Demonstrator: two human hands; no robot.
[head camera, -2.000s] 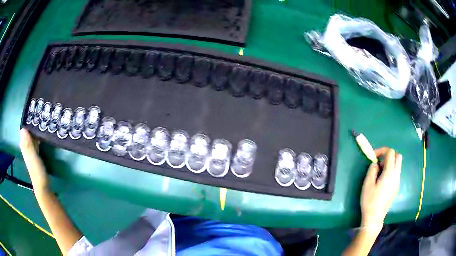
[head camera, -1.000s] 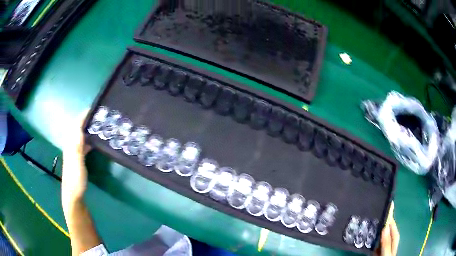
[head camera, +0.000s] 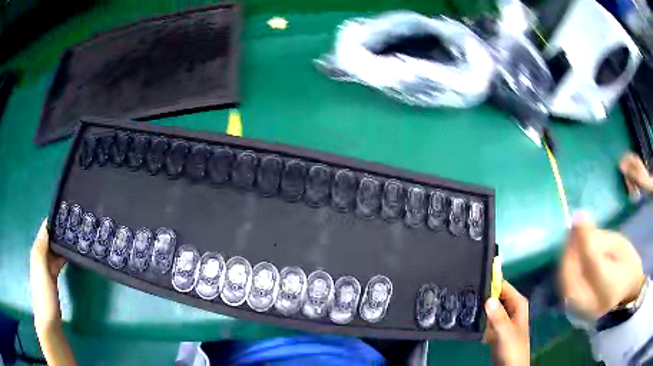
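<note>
A long black parts tray (head camera: 279, 221) lies across the view in front of me, tilted slightly down to the right. Glossy dark ovals (head camera: 268, 174) line its far edge and clear ovals (head camera: 291, 290) line its near edge, with a gap towards the right end. My left hand (head camera: 46, 275) holds the tray's left end; its fingertips are partly hidden. My right hand (head camera: 510, 318) holds the right end, with a pale yellow pick-up tool (head camera: 496, 277) between hand and tray.
A wider black tray (head camera: 147, 68) lies behind at the left. A ring-shaped clear bag (head camera: 422, 61), another shiny bag (head camera: 519, 71) and a white box with a round opening (head camera: 598, 61) are at the far right. Another person's blurred hand (head camera: 601, 271) is beside my right hand.
The view has swung right, so the trays sit further left and the white box shows. My right hand, earlier off the tray with the tool, now grips its end. Another person's hand has appeared.
</note>
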